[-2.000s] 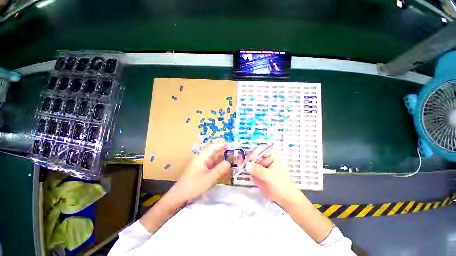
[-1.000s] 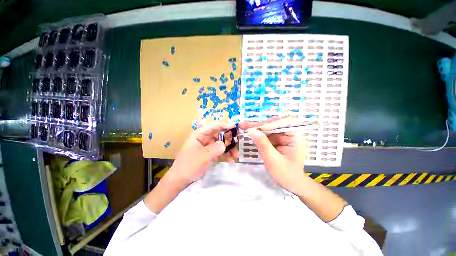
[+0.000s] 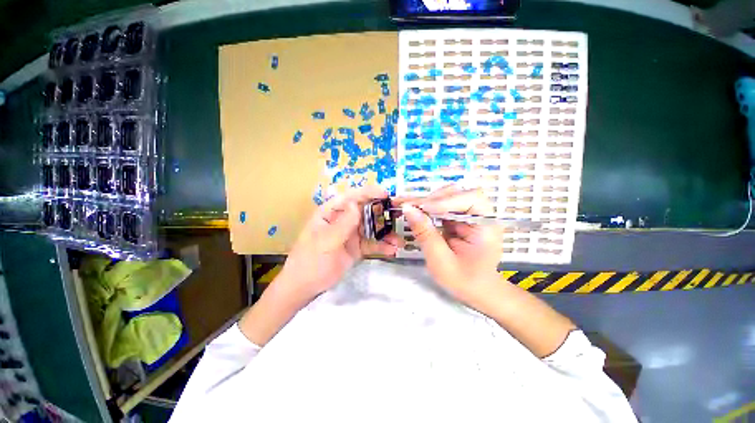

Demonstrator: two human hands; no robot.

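Observation:
My left hand (image 3: pixel 324 241) holds a small black watch case (image 3: pixel 378 219) on edge in its fingers, above the seam of the brown board (image 3: pixel 281 178) and the white parts tray (image 3: pixel 560 165). My right hand (image 3: pixel 457 240) holds thin silver tweezers (image 3: pixel 488 221). Their tip is at the case's right edge, and their back end points right over the tray. Many small blue pieces (image 3: pixel 358 149) are scattered over the board and the tray. A few dark parts (image 3: pixel 564 84) sit in slots at the tray's upper right. The fingertips hide part of the case.
A clear blister tray (image 3: pixel 151 124) with black cases is at the left. A smartphone (image 3: pixel 454 8) is at the top edge. An open box at lower left holds yellow-green cloth (image 3: pixel 146 335). A blue fan edge (image 3: pixel 745 103) shows at the right. A striped floor line (image 3: pixel 613 282) runs below.
The view has tilted down, so the boards and phone sit higher. The case is turned more on edge in my left hand. My right hand has moved the tweezers to its right edge.

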